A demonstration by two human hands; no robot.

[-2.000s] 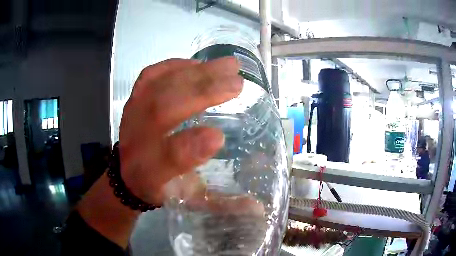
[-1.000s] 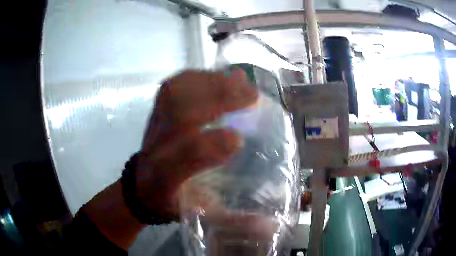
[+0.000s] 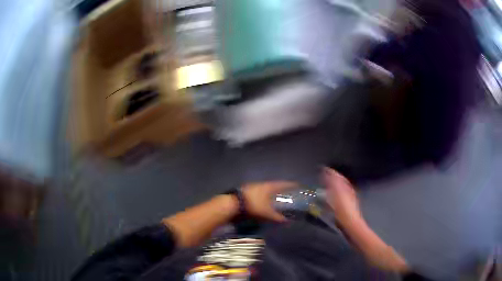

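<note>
The clear water bottle point(image 3: 300, 200) is blurred, low in front of my body, between my two hands. My left hand point(image 3: 267, 200), with a dark bead bracelet on the wrist, is around its left end. My right hand point(image 3: 341, 198) is at its right end with the fingers pointing up. Blur hides whether the right fingers grip it. The bottle's neck and cap cannot be made out.
An open brown carton point(image 3: 159, 129) with black items stands on the floor at the left. The teal conveyor end point(image 3: 261, 41) is ahead, with a blurred white object point(image 3: 275, 112) below it. A person in dark clothing point(image 3: 435, 88) is close at the right.
The view has swung down from the shelf and electrical box to the floor. The bottle has gone from close before my face to low at my body, and my right hand has come into view.
</note>
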